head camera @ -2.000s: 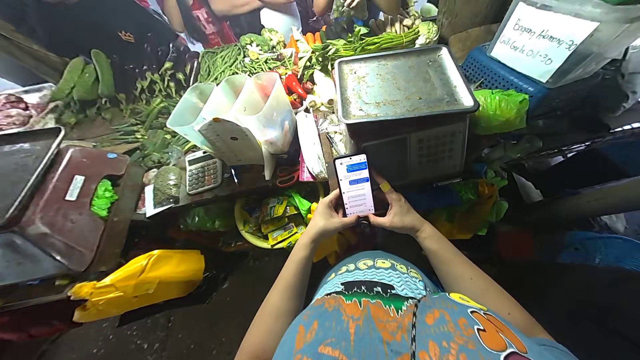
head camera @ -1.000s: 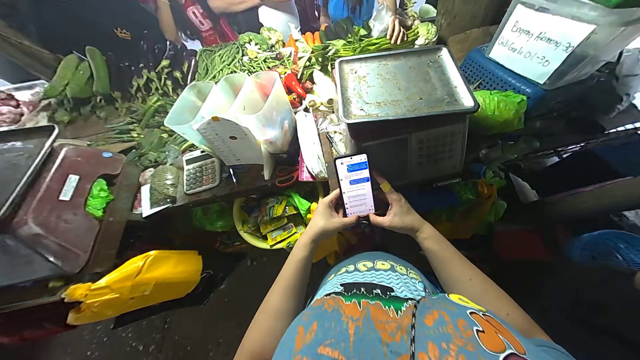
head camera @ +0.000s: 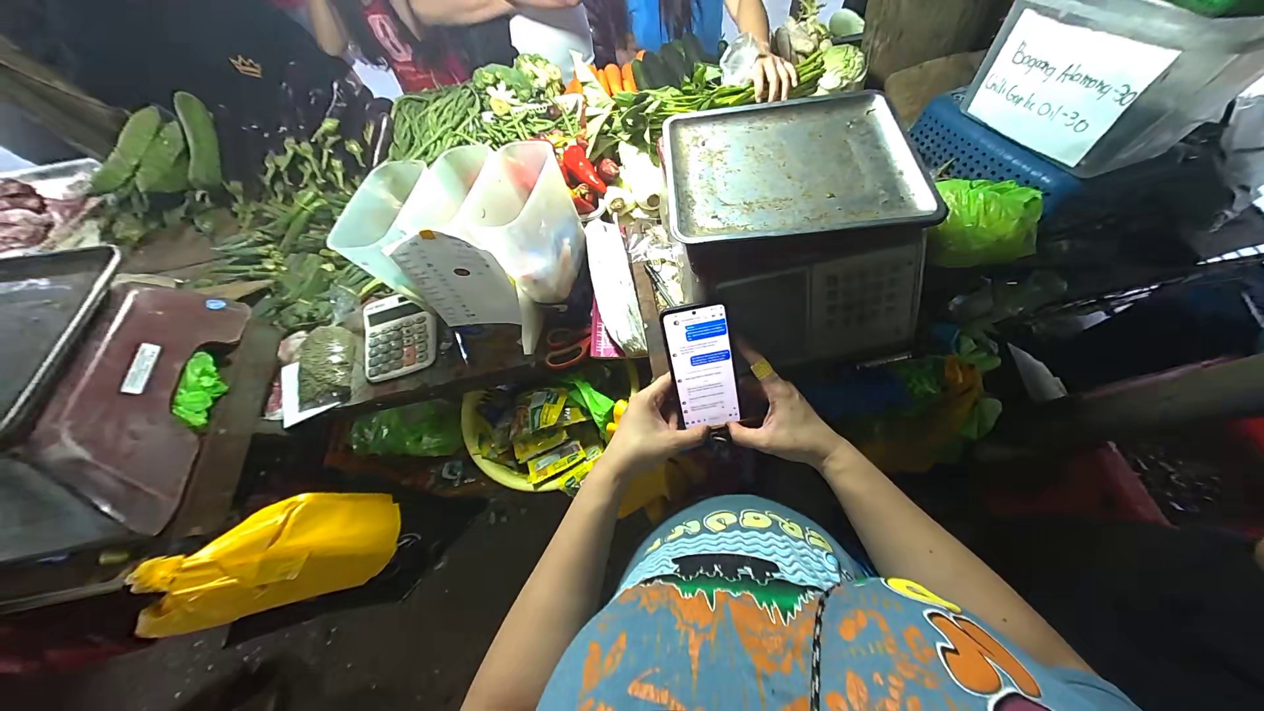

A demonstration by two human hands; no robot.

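A smartphone (head camera: 705, 370) with a lit chat screen is upright between both hands, in front of the weighing scale. My left hand (head camera: 649, 427) grips its lower left side, thumb at the bottom edge. Around the lower right side is my right hand (head camera: 788, 415), with a yellow band on one finger and its thumb near the bottom corner. Behind the phone stands the digital scale (head camera: 859, 296) under its metal tray (head camera: 800, 168). Red-handled scissors (head camera: 569, 349) and a calculator (head camera: 399, 338) lie on the counter to the left.
Plastic holders (head camera: 474, 217) stand left of the scale, before green beans (head camera: 444, 118), carrots and peppers. A basin (head camera: 484, 464) of packets sits below the counter. Left are a yellow plastic bag (head camera: 286, 553) and another scale (head camera: 128, 395). Several people stand across the stall, one person's hand (head camera: 775, 76) on the vegetables.
Both my hands stay on the phone in the same place. Across the stall, a person's hand with a clear plastic bag has come to rest on the greens behind the scale tray.
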